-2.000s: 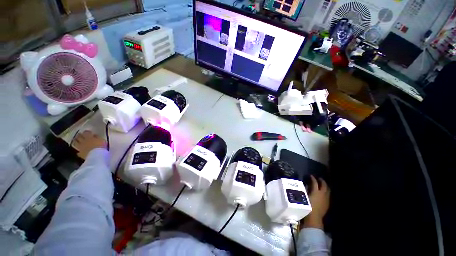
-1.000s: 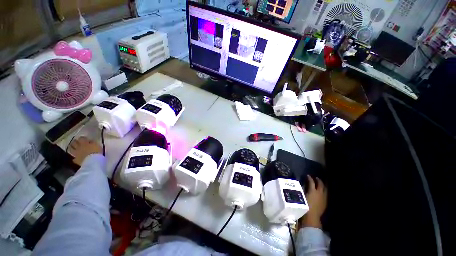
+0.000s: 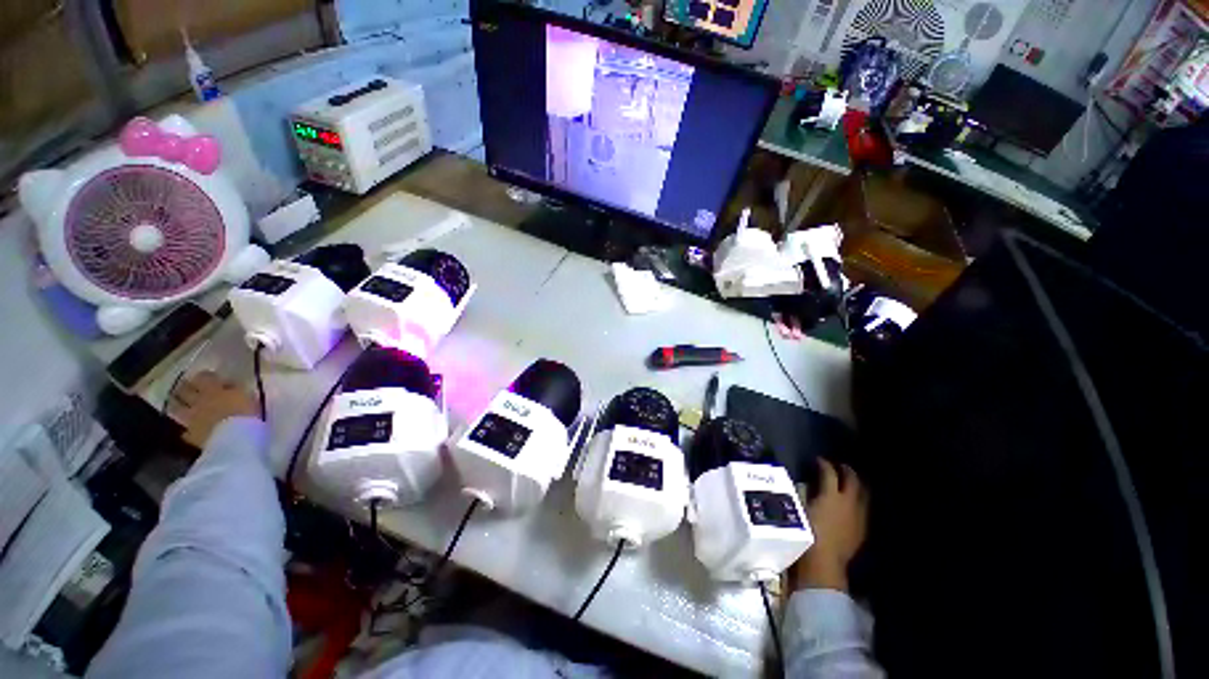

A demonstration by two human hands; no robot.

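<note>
Several white security cameras with round black heads stand on the bench [image 3: 530,299]; four are in the front row, such as this security camera [image 3: 631,467], and two are behind at the left. Their black leads hang over the near edge. My left hand [image 3: 212,405] rests on the bench's left end beside the rear cameras. My right hand [image 3: 833,515] lies at the black mouse pad [image 3: 782,427], right of the last camera; what is under it is hidden. The monitor [image 3: 613,126] shows one large picture, tinted pink at its upper left.
A large black bin [image 3: 1008,478] fills the right side. A red and black utility knife [image 3: 695,356] lies mid-bench. White parts [image 3: 776,263] are beside the monitor. A cat-shaped fan [image 3: 143,239], a power supply [image 3: 361,135] and a dark slab [image 3: 162,348] are at the left.
The monitor has gone from four panes to one large picture. The whole view has shifted slightly, moving things a little left in the frame. Both hands and the cameras keep their places on the bench.
</note>
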